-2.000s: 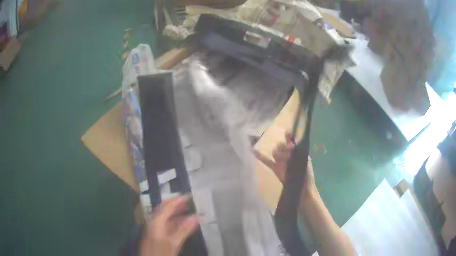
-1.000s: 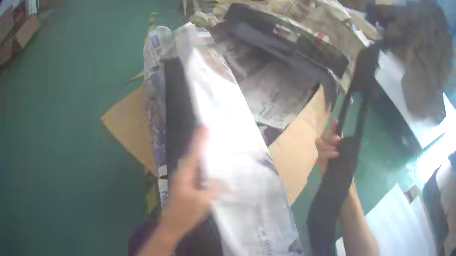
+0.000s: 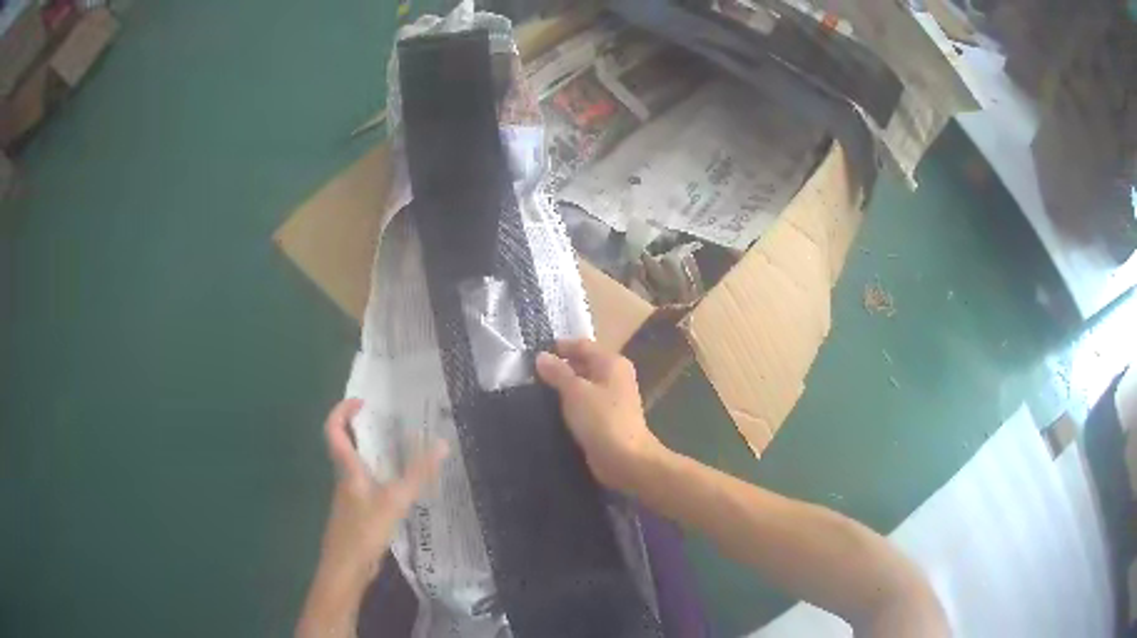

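Observation:
A long black perforated panel lies lengthwise in front of me on crumpled newspaper. Its rectangular cutout shows a silvery white surface behind. My right hand grips the panel's right edge beside the cutout, thumb on top; its fingertips are partly hidden. My left hand is over the newspaper to the left of the panel, fingers apart and slightly blurred, holding nothing that I can see.
An open carton with newspaper inside stands beyond, its flap sticking out right. Another dark panel lies across its far side. A tan flap shows left of the work. White sheets are at lower right. The floor is green.
The panel raised in my right hand has come down onto the newspaper in front of me. The newspaper sheet there has been folded or laid beneath it. My left hand has moved left.

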